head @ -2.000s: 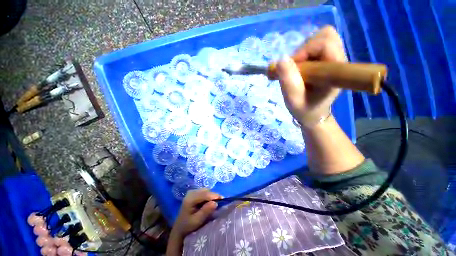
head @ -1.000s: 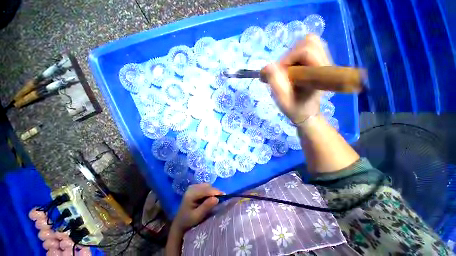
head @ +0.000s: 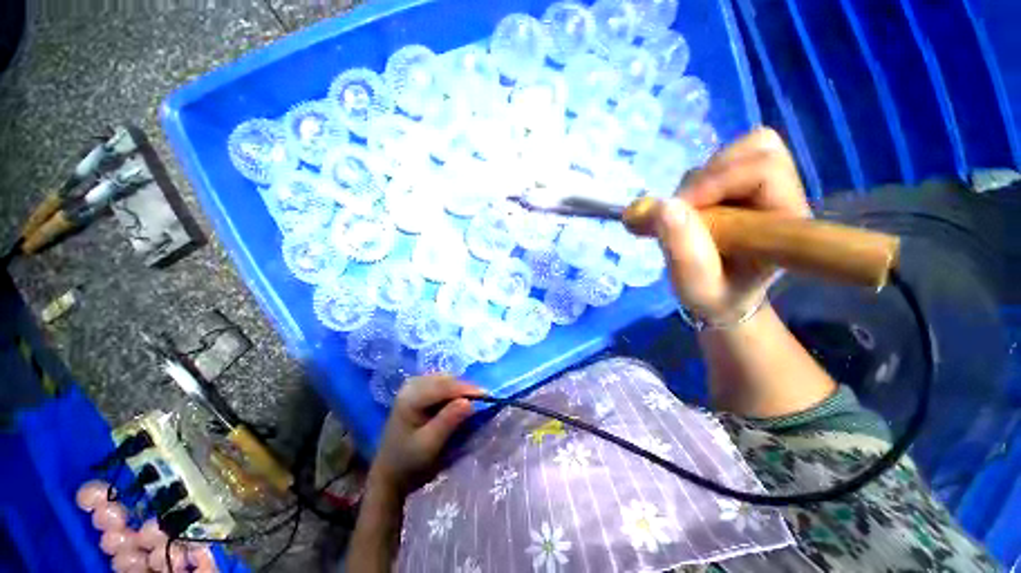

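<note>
My right hand (head: 733, 229) grips the wooden handle of the soldering iron (head: 801, 244). The iron's metal shaft points left, with its tip over the clear round plastic parts (head: 361, 235) near the middle of the tray; glare hides whether it touches one. The parts lie in slanting rows in the blue tray (head: 241, 263). My left hand (head: 420, 431) holds the black power cord (head: 627, 448) between thumb and fingers at the tray's near edge. The cord loops round to the handle's end.
Spare irons (head: 84, 202) lie by a grey metal plate (head: 157, 218) on the speckled bench at left. Another iron (head: 230, 420) lies nearer, beside a cream power strip (head: 174, 476). Pink round parts (head: 112, 515) are at lower left. Ribbed blue trays (head: 862, 101) stand at right, above a round fan (head: 929, 291).
The tray has shifted left and up in view. My right hand and the iron have moved down and slightly right in view. My left hand still holds the cord, a little higher in view.
</note>
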